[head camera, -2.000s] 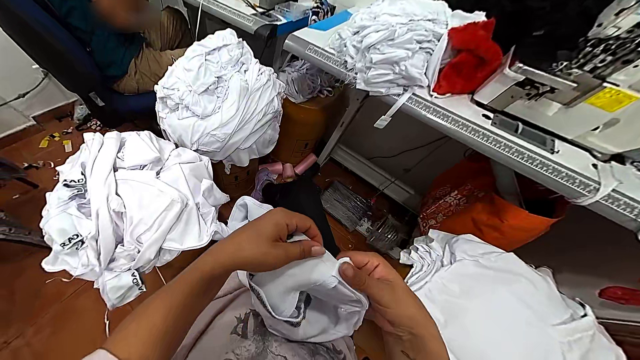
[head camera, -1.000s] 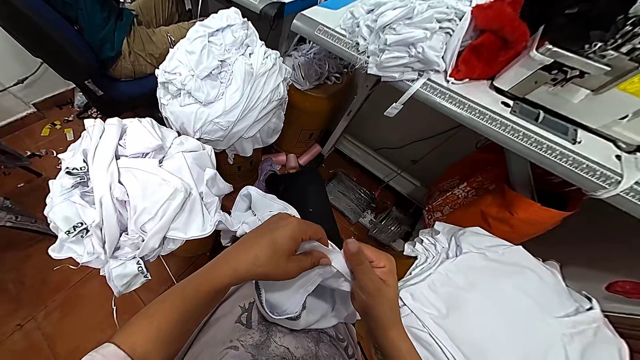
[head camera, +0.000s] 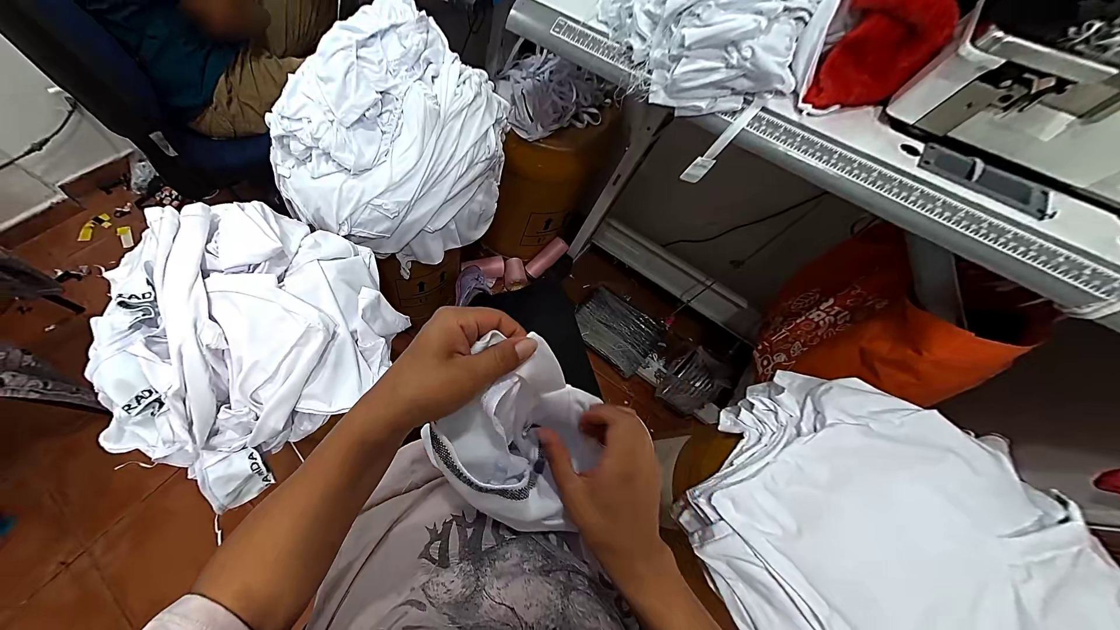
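Observation:
A white fabric garment with a dark patterned band along one edge lies bunched over my lap. My left hand pinches its upper edge between thumb and fingers. Lower and to the right, my right hand has its thumb inside the open folds of the cloth, with the fingers curled at the outer side; how firmly it grips is partly hidden. A pile of white garments with dark lettering sits left of my left hand. Stacked white fabric pieces lie to the right of my right hand.
A big white cloth bundle stands ahead, near a seated person. A worktable with a measuring tape along its edge crosses the upper right, bearing white pieces, red fabric and a sewing machine. An orange bag sits below.
My hands were close together at the cloth's edge; now they are apart, my right hand lower and its thumb within the folds. The garment's opening shows more.

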